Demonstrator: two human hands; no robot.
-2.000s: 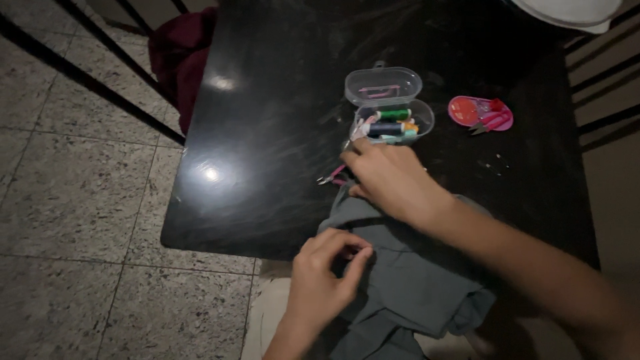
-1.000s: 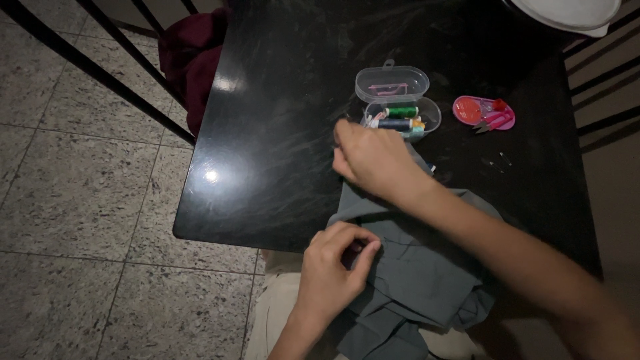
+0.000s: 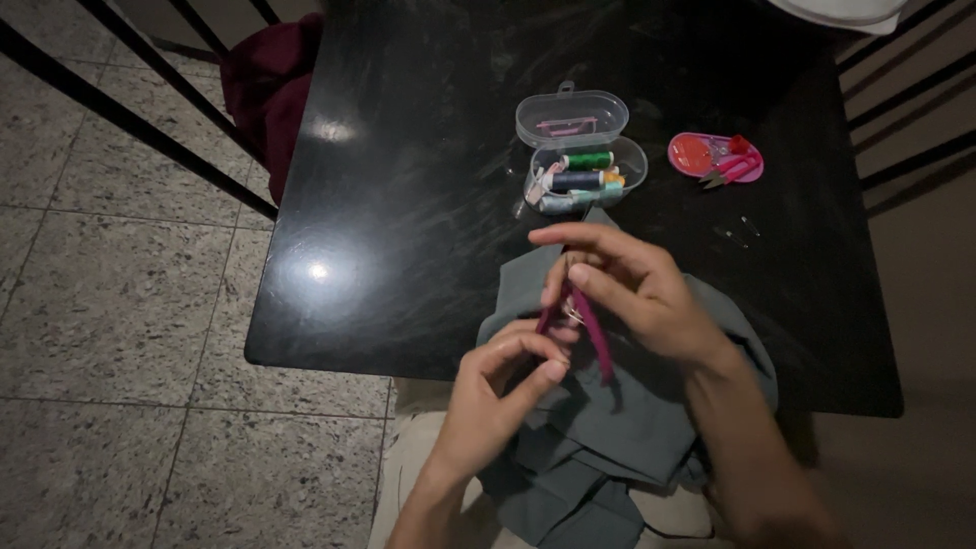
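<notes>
My right hand (image 3: 633, 297) holds a small hand tool with magenta handles (image 3: 595, 335), its handles pointing down toward me; the fingers hide its upper part. Just left of and below it, my left hand (image 3: 511, 381) has thumb and index fingertips pressed together; whether something tiny is between them cannot be told. Beneath both hands, grey-green cloth (image 3: 640, 427) lies bunched over the table edge and my lap. Beyond my right hand stands a clear plastic case (image 3: 644, 168), lid open, with a green thread spool (image 3: 587, 161), a dark blue thread spool (image 3: 576, 181) and other spools.
On the black table (image 3: 412, 229), a pink oval tray (image 3: 755, 171) to the right bears pink-handled thread snips (image 3: 732, 169). Safety pins (image 3: 750, 226) lie below it. A white-lidded container (image 3: 846, 9) stands at the back right. Maroon cloth (image 3: 267, 84) hangs at the left by chair bars.
My right hand has come back from beside the clear case toward my left hand. The magenta-handled tool, on the table by the case two seconds ago, is now in my right hand.
</notes>
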